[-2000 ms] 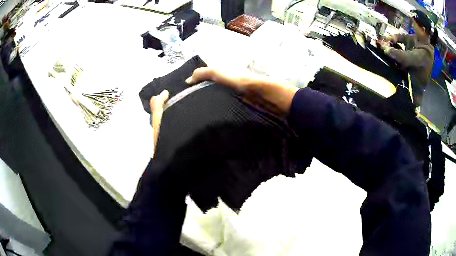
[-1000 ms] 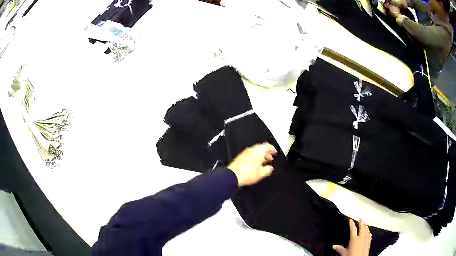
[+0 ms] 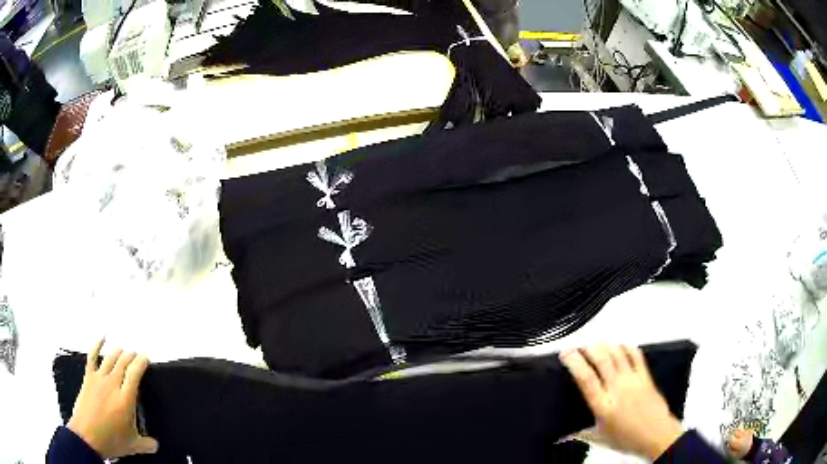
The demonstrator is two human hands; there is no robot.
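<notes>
A long black strap bundle [image 3: 354,412] lies along the near edge of the picture. My left hand [image 3: 111,399] is on its left end, fingers over the far edge and thumb on the near side. My right hand [image 3: 621,399] holds it the same way near its right end. Just beyond it, several black strap bundles [image 3: 508,240] lie side by side, tied near both ends with thin white ties [image 3: 345,237]. The lower part of the held bundle is cut off by the picture's edge.
Crumpled clear plastic bags [image 3: 145,199] lie at the left. More black straps [image 3: 345,41] lie at the back. Clear plastic [image 3: 762,362] lies at the right. Another person's hand [image 3: 742,442] shows at the lower right edge. The white worktable [image 3: 762,172] surrounds the bundles.
The view has turned to the right. Both hands are now at the two ends of the bundle, which lies crosswise in front of the tied bundles instead of slanting beside them.
</notes>
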